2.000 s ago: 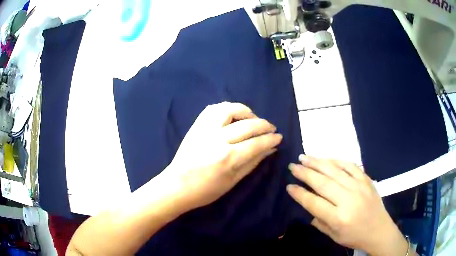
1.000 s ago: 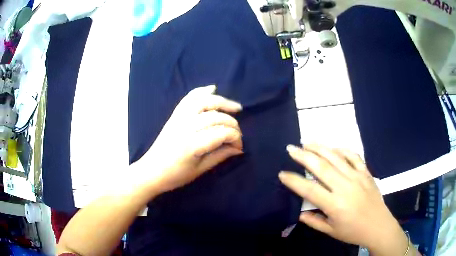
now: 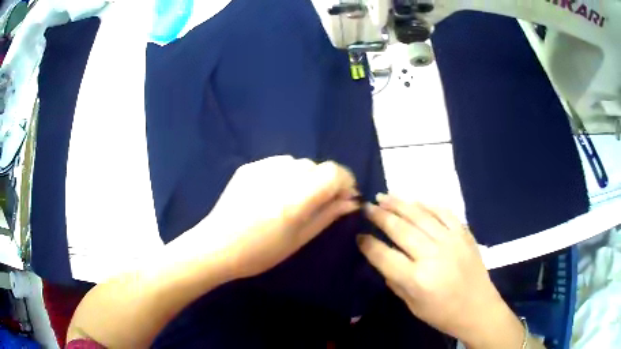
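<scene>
A navy garment piece [image 3: 272, 88] lies on the white sewing table, its right edge running under the yellow-marked presser foot [image 3: 357, 66], and its near part hangs over the table's front. My left hand [image 3: 293, 204] rests on the cloth with thumb and fingertips pinched together near the right edge, seemingly on a bit of cloth. My right hand [image 3: 425, 262] is beside it, fingers spread, fingertips at the seam edge close to my left fingertips. Whether the right fingertips grip the cloth is hard to tell.
Another navy panel [image 3: 514, 129] lies right of the needle plate [image 3: 412, 109], under the machine arm [image 3: 504, 8]. A navy strip [image 3: 58, 150] lies at the left. A light blue object [image 3: 171, 19] is behind the work. Dark blue snips [image 3: 592, 160] lie at far right, above a blue basket [image 3: 562, 293].
My left hand has moved right, to the cloth's right edge, and its fingertips now nearly meet my right hand's. The view has shifted slightly, bringing the snips into sight.
</scene>
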